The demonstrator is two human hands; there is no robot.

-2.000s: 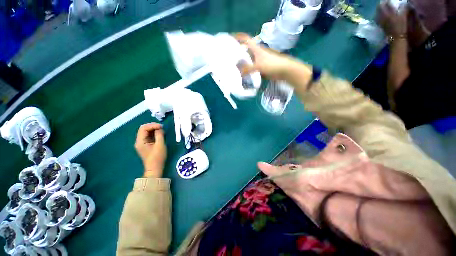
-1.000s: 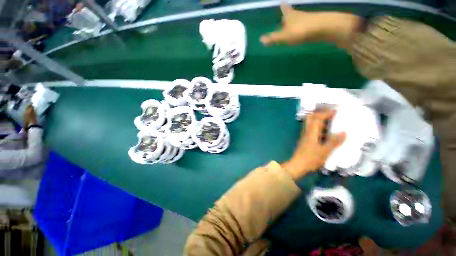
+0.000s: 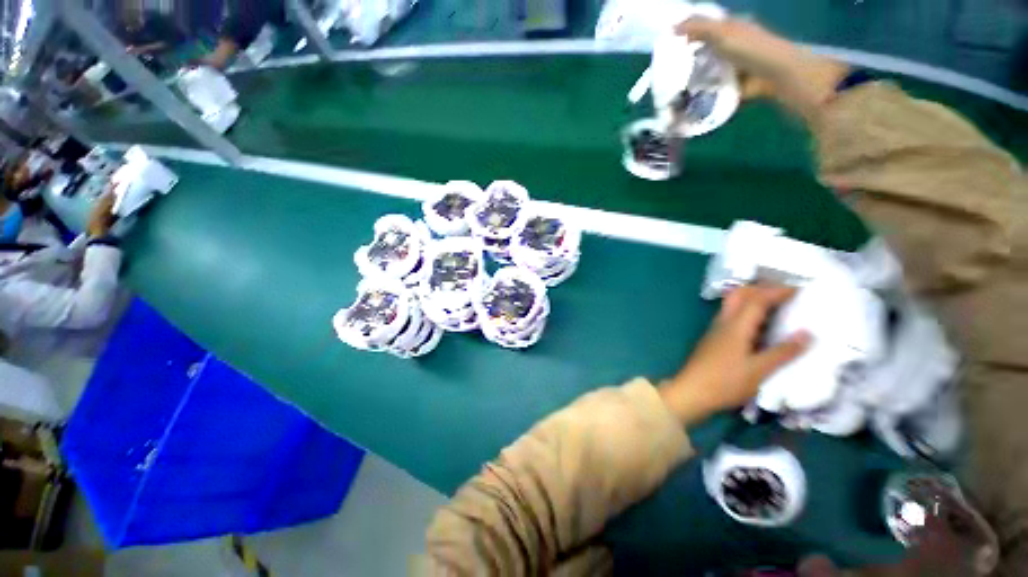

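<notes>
My left hand point(image 3: 738, 349) grips the left side of a white camera body point(image 3: 834, 333) lying on the green bench. A lens panel with a dark ring face point(image 3: 750, 485) lies just below it. My right hand point(image 3: 721, 51) holds another white camera body point(image 3: 676, 79) from above, over the far green strip. A round open part point(image 3: 652, 149) with dark insides sits at its lower end. More white housings lie right of the first body, blurred and partly behind my right sleeve.
Stacked white shells with boards point(image 3: 454, 271) stand mid-bench. A white line point(image 3: 631, 223) crosses the bench. A round part with bright spots point(image 3: 919, 513) is at lower right. A blue stool point(image 3: 203, 440) stands at lower left. A person's hand point(image 3: 102, 214) holds a white part at far left.
My right hand, open and empty before, has taken hold of the far camera body, which is now farther right of the stacks. My left hand stays at its camera body.
</notes>
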